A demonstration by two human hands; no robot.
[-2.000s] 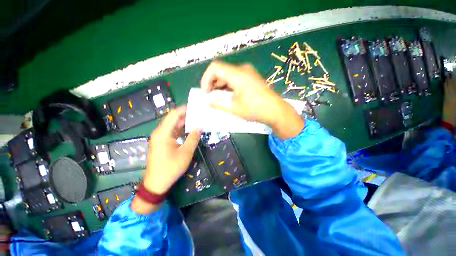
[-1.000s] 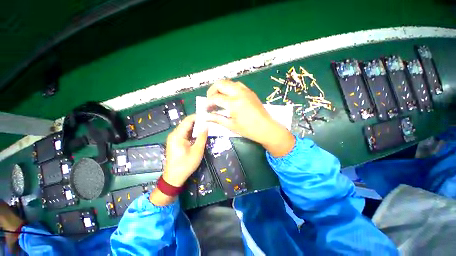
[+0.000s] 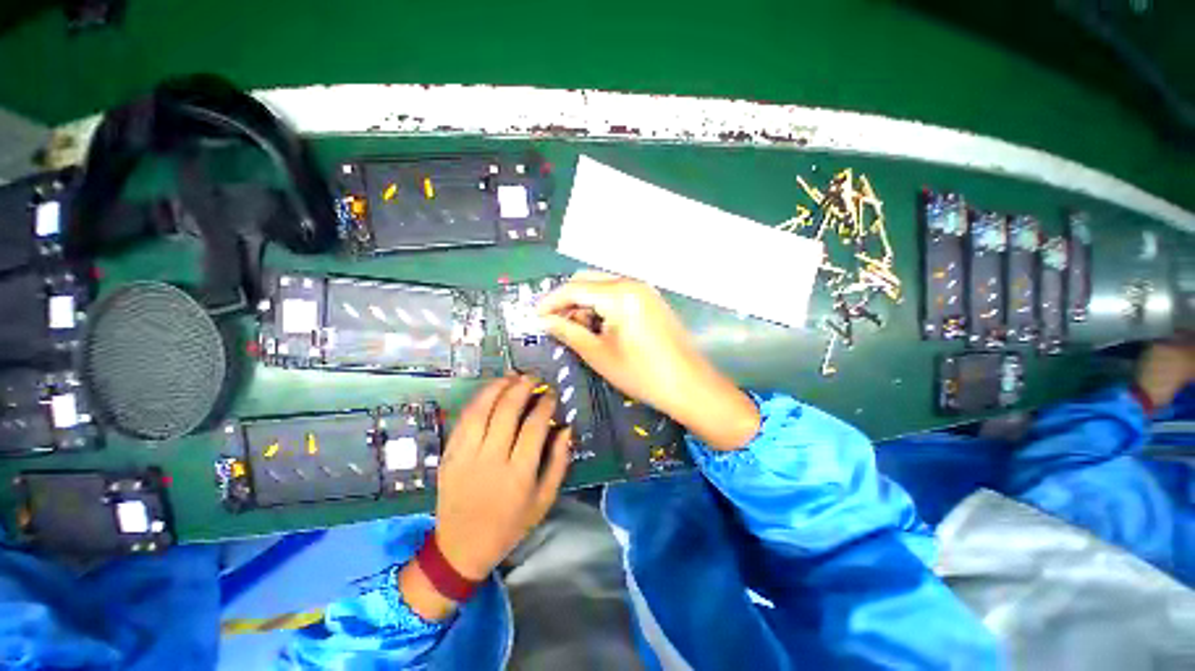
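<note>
A black phone body (image 3: 539, 354) lies on the green bench in front of me, its silver and white board end away from me. My right hand (image 3: 616, 330) has thumb and fingertips pinched together over that board end; whether a small part is between them cannot be told. My left hand (image 3: 502, 461) rests with bent fingers on the near part of the body. A second phone body (image 3: 644, 427) lies partly hidden beside it, under my right forearm. A white sheet (image 3: 692, 241) lies flat beyond my right hand.
A pile of thin gold and dark strips (image 3: 854, 241) lies right of the sheet. Black phone bodies stand in a row (image 3: 946, 269) further right; others (image 3: 374, 324) lie left. A head strap (image 3: 197, 164) and round grey pad (image 3: 156, 361) are far left. Another person's hand (image 3: 1164, 367) is at the right edge.
The white sheet has left my hands and lies flat on the bench. My right hand has moved down to the phone body's board end, and my left hand down onto the body. The view has shifted.
</note>
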